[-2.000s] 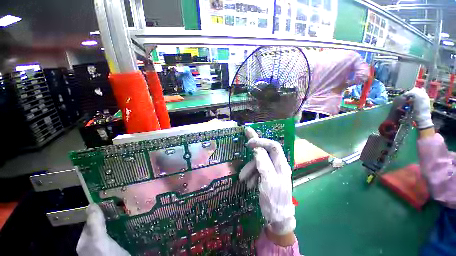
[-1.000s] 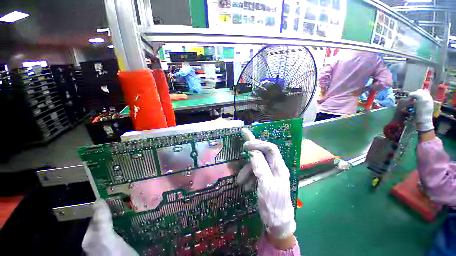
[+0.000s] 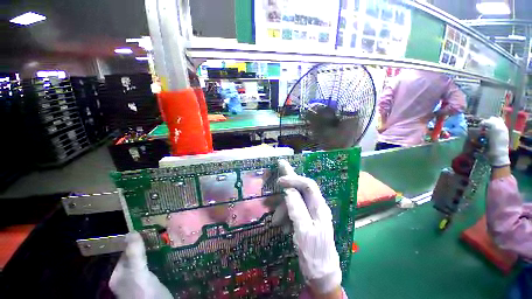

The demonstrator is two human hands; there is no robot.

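Observation:
A large green circuit board (image 3: 233,233) stands tilted upright in front of me, its solder side facing me, with bare silvery-pink copper areas. Two flat metal brackets with holes (image 3: 96,203) stick out from its left edge. My gloved left hand (image 3: 137,271) holds the board's left edge low down, its fingers behind the board hidden. My gloved right hand (image 3: 309,225) lies against the board's solder side right of the middle, fingertips near the top edge. Its fingers are slightly bent, and I see no tool in it. The board's lower edge is out of view.
A green bench (image 3: 402,251) runs to the right, with a red-orange pad (image 3: 373,190) on it. At right another person's gloved hand (image 3: 497,140) holds a second board over another pad. A red-wrapped post (image 3: 185,122) and a black fan (image 3: 329,108) stand behind.
The view has turned left, so the board and surroundings sit further right and slightly lower. My right fingers have shifted slightly left across the board. My left hand keeps its hold.

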